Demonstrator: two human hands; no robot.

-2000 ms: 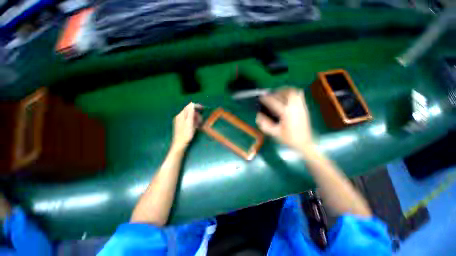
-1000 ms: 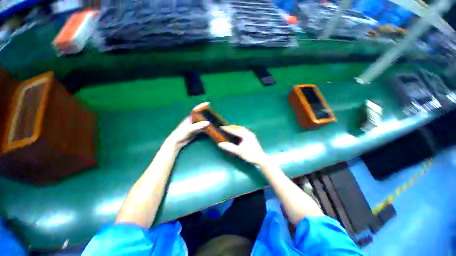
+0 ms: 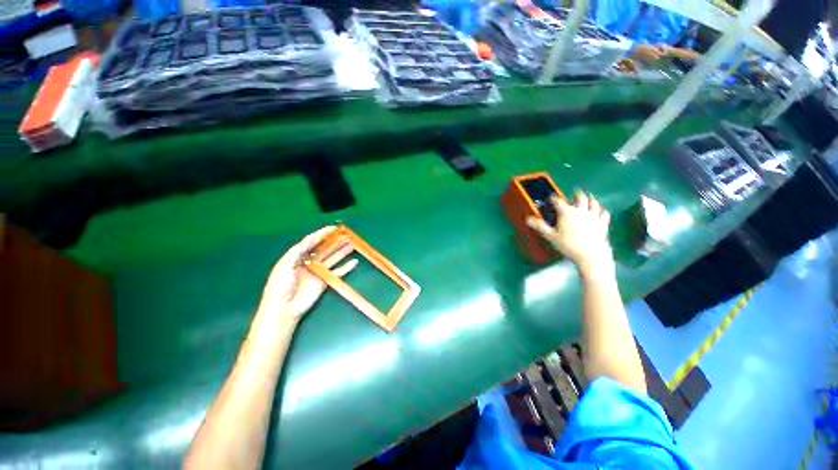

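An orange-brown fixture frame point(image 3: 402, 312) with an open middle is held at its upper left end by my left hand point(image 3: 299, 275), over the green bench. Green shows through its opening. My right hand point(image 3: 581, 231) is at the small frame stack point(image 3: 522, 218), with fingers spread over its top edge and the black panel point(image 3: 540, 191) there. Whether the fingers grip the panel or the top frame cannot be told.
Two dark panels point(image 3: 328, 184) point(image 3: 460, 161) lie on the bench beyond my hands. A tall red-brown frame stack point(image 3: 55, 330) stands left. Wrapped trays point(image 3: 220, 69), an orange-and-white box point(image 3: 59, 101) and a white post point(image 3: 675, 106) are beyond. A small pale box point(image 3: 653, 223) is right.
My right hand has left the held frame and moved right to the small stack. The black panel seen in the held frame is no longer in it. The view has shifted.
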